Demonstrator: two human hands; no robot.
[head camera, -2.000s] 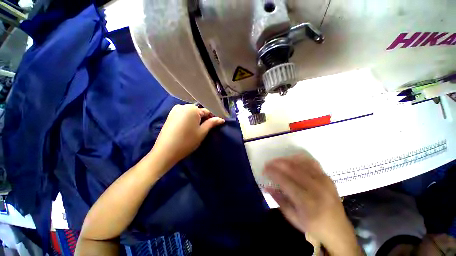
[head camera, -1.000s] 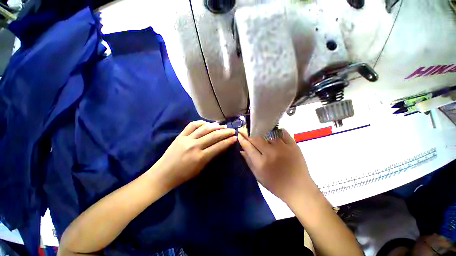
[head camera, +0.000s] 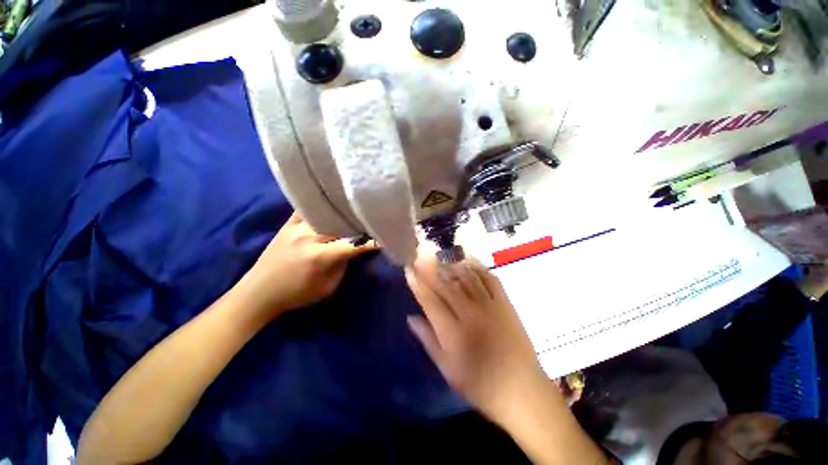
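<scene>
The navy garment piece (head camera: 300, 363) lies spread left of and in front of the needle area, with its edge under the off-white sewing machine head (head camera: 427, 109). My left hand (head camera: 304, 268) lies on the cloth at the left of the head, its fingertips partly hidden by the machine. My right hand (head camera: 468, 331) is slightly blurred beside the needle area, fingers extended towards the head. Its fingertips are partly behind the machine's lower parts, and whether it grips the cloth cannot be told. The needle and presser foot are hidden.
The tension dial (head camera: 502, 215) sits on the head front. Red tape (head camera: 523, 251) marks the bed seam. Thin green and black tools (head camera: 694, 186) lie at the right of the bed. A person (head camera: 663, 404) is at the lower right, near a blue plastic crate (head camera: 795, 368).
The camera view has shifted. My right hand has moved slightly down and left from the pinch beside my left hand, and its fingers have spread. My left hand has slid further behind the head's edge.
</scene>
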